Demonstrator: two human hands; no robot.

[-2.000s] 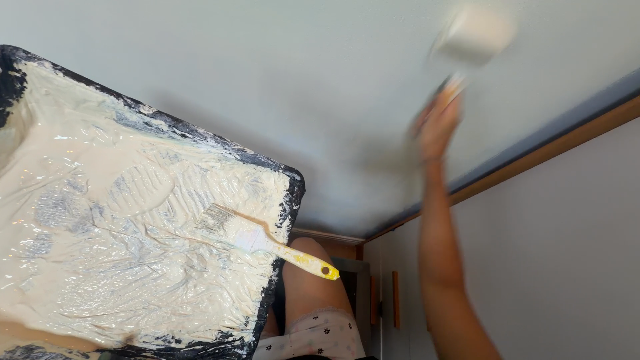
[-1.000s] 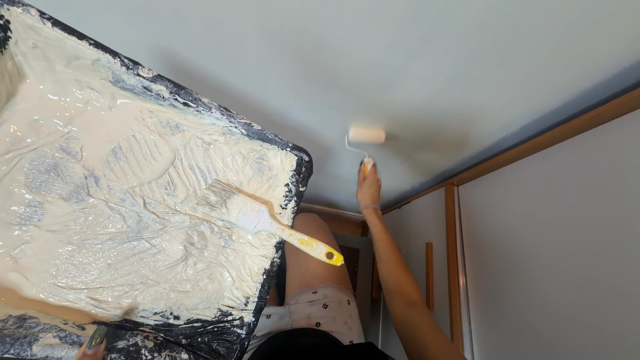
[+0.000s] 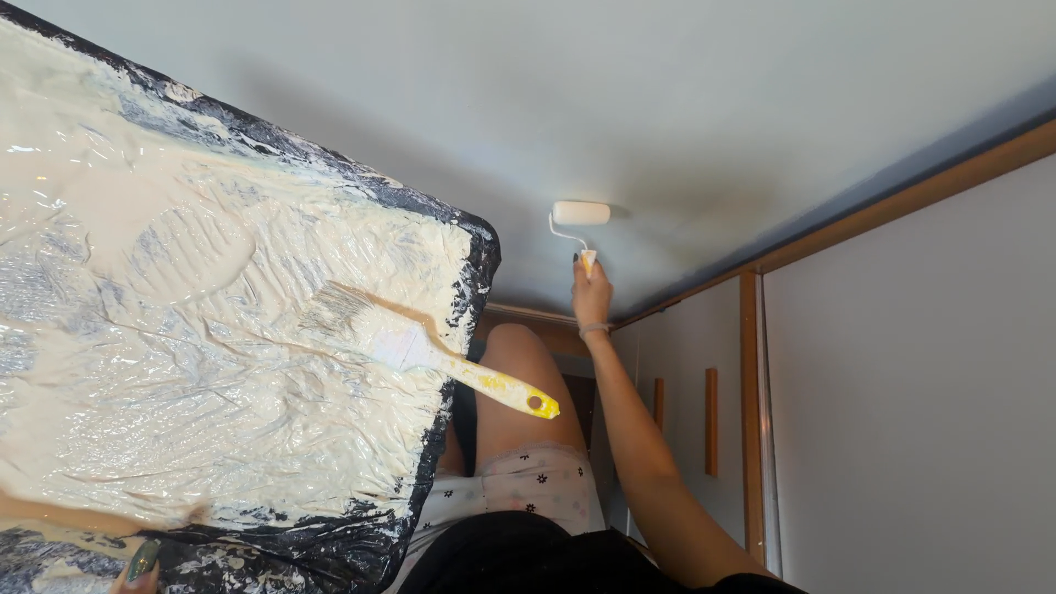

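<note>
My right hand (image 3: 592,290) grips the handle of a small paint roller (image 3: 582,213), whose pale sleeve lies against or very near the grey-blue wall (image 3: 701,74). At the lower left, my left hand (image 3: 139,573) shows only a finger or thumb with a dark green nail at the near rim of a black paint tray (image 3: 487,247); the rest is hidden, apparently beneath the tray. Cream paint (image 3: 206,371) coats the tray. Across its right edge rests a paintbrush (image 3: 404,345), bristles in the paint and yellow-stained handle sticking out.
A wooden trim strip (image 3: 907,177) runs along the wall's right side, above white panels (image 3: 916,371) with wooden handles (image 3: 711,421). My bare knee (image 3: 516,355) and patterned shorts (image 3: 540,483) are below the tray's right edge.
The right hand and roller have come down the wall from the upper right, then stayed low near the corner. A left fingertip now shows at the tray's rim, out of sight two seconds ago.
</note>
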